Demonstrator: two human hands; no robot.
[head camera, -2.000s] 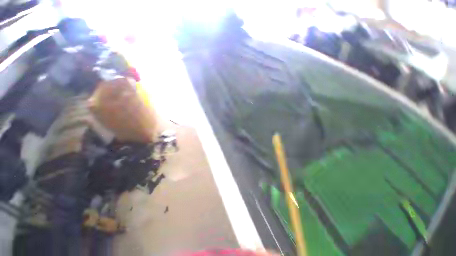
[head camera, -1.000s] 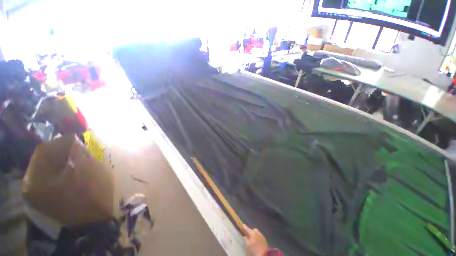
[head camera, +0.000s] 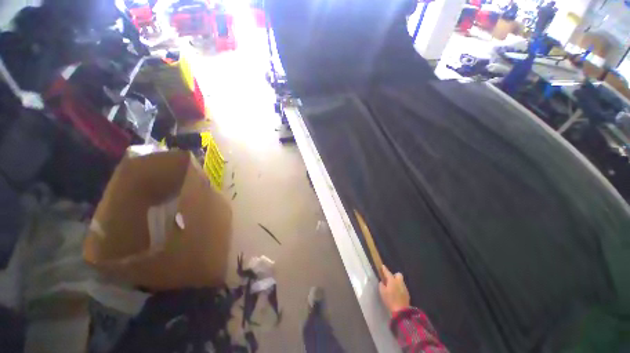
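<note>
My right hand (head camera: 394, 291), in a red plaid sleeve, is shut on one end of the wooden strip (head camera: 369, 238). The strip lies along the near left side of the black fabric (head camera: 476, 179), just inside the table's pale edge rail (head camera: 334, 210). The fabric covers the table, with long folds running lengthwise. It rises as a dark sheet (head camera: 338, 52) at the far end. Faint green light shows on the fabric at the lower right. My left hand is not in view.
An open cardboard box (head camera: 200, 238) stands on the floor to the left, beside a yellow basket (head camera: 213, 162) and dark cloth heaps (head camera: 41, 124). Scraps (head camera: 262, 286) lie on the floor near a foot (head camera: 316, 298). Side tables with bundles stand at the upper right.
The view has moved toward the table's far end. The hand and strip have shifted right and up in the picture. Most of the green light and the overhead screen have left the view.
</note>
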